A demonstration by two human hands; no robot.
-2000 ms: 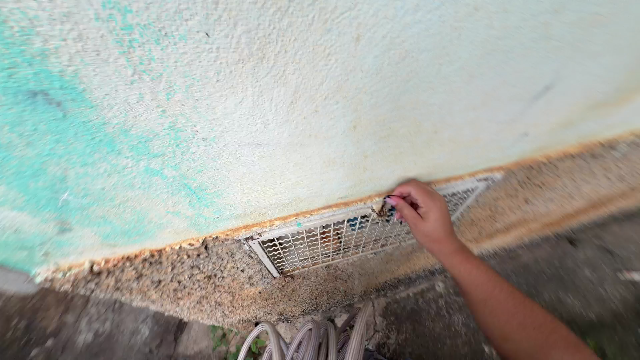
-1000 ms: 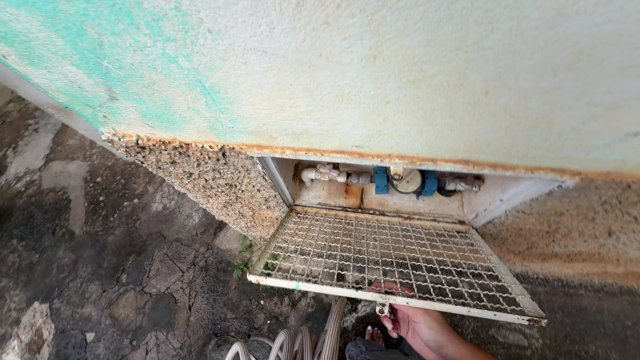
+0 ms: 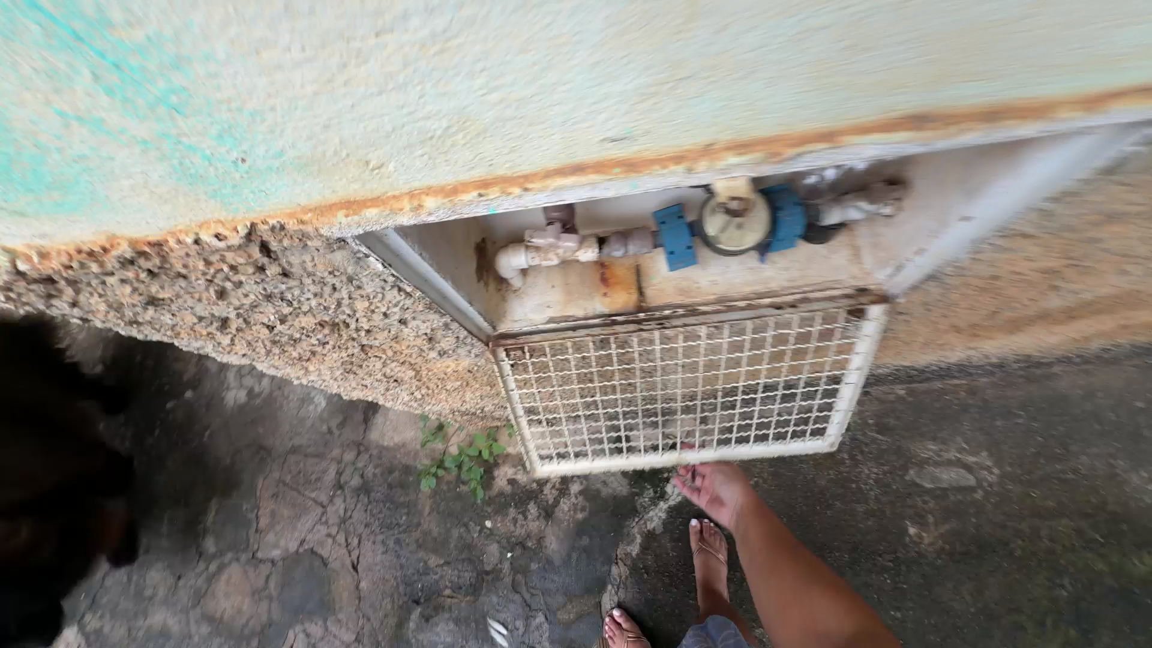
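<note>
My right hand (image 3: 715,490) is at the lower edge of a white metal mesh door (image 3: 684,387), fingers bent near its rim; whether they still touch or grip it I cannot tell. The door hangs swung down from the bottom of a wall box. Inside the box sits a round water meter (image 3: 735,220) between blue fittings (image 3: 675,237), with a white pipe elbow (image 3: 511,263) to the left and a pipe valve (image 3: 873,200) to the right. My left hand is out of view.
Above the box is a painted wall (image 3: 540,90) with a rusty edge. Rough pebbled plinth (image 3: 360,324) flanks it. Below lie cracked concrete ground (image 3: 315,540), a small green plant (image 3: 468,461) and my feet in sandals (image 3: 708,540). A dark, blurred shape (image 3: 54,486) stands at the left.
The mesh door, closed over the box two seconds ago, has swung down and now hangs lower than one second ago. My right hand has moved down with it. The dark shape at left has appeared.
</note>
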